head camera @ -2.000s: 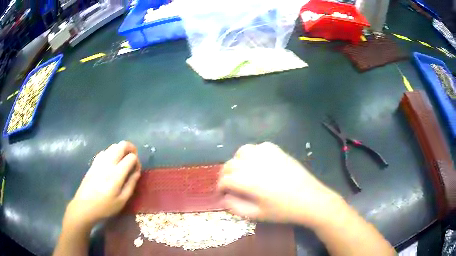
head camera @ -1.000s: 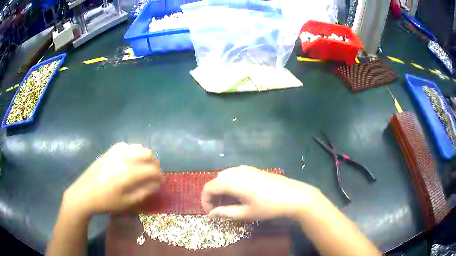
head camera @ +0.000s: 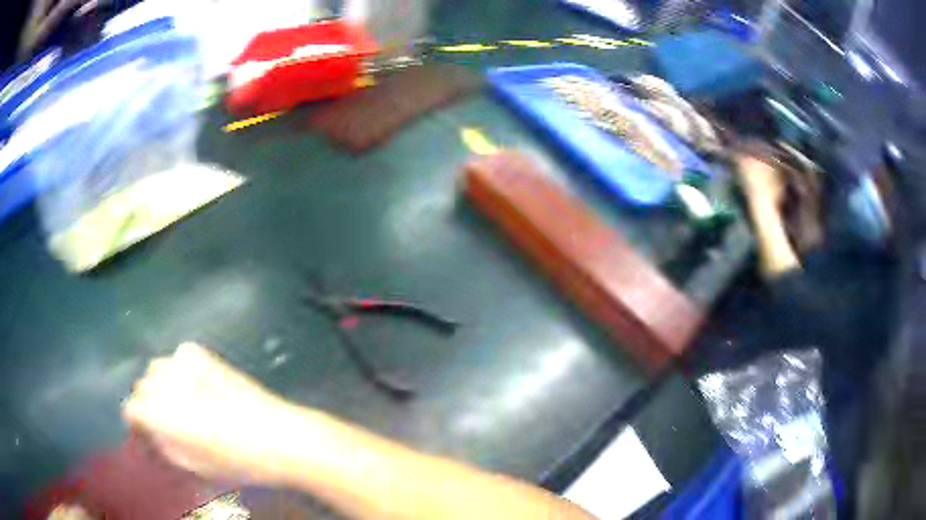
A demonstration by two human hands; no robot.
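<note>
The view is blurred. The red-brown perforated board (head camera: pixel 122 479) shows at the bottom left, cut off by the picture's edge. My right hand (head camera: pixel 203 406) is at the board's upper right side with its fingers curled; whether it holds anything is hidden. A small part of the heap of small metal parts (head camera: pixel 225 507) shows at the bottom edge below my right hand. My left hand is out of the picture.
Long-nose pliers (head camera: pixel 350 310) lie open on the mat. A stacked red-brown block (head camera: pixel 579 249), blue parts tray (head camera: pixel 569 127), red bin (head camera: pixel 294 71), spare plate (head camera: pixel 391 107) and clear bag (head camera: pixel 122 132) lie beyond. Another person's arm (head camera: pixel 764 208) is at right. White paper (head camera: pixel 621 477) lies lower right.
The view has swung right, so the bench things appear further left. My left hand has left the picture. My right hand stays by the board. The neighbour's arm has come into view.
</note>
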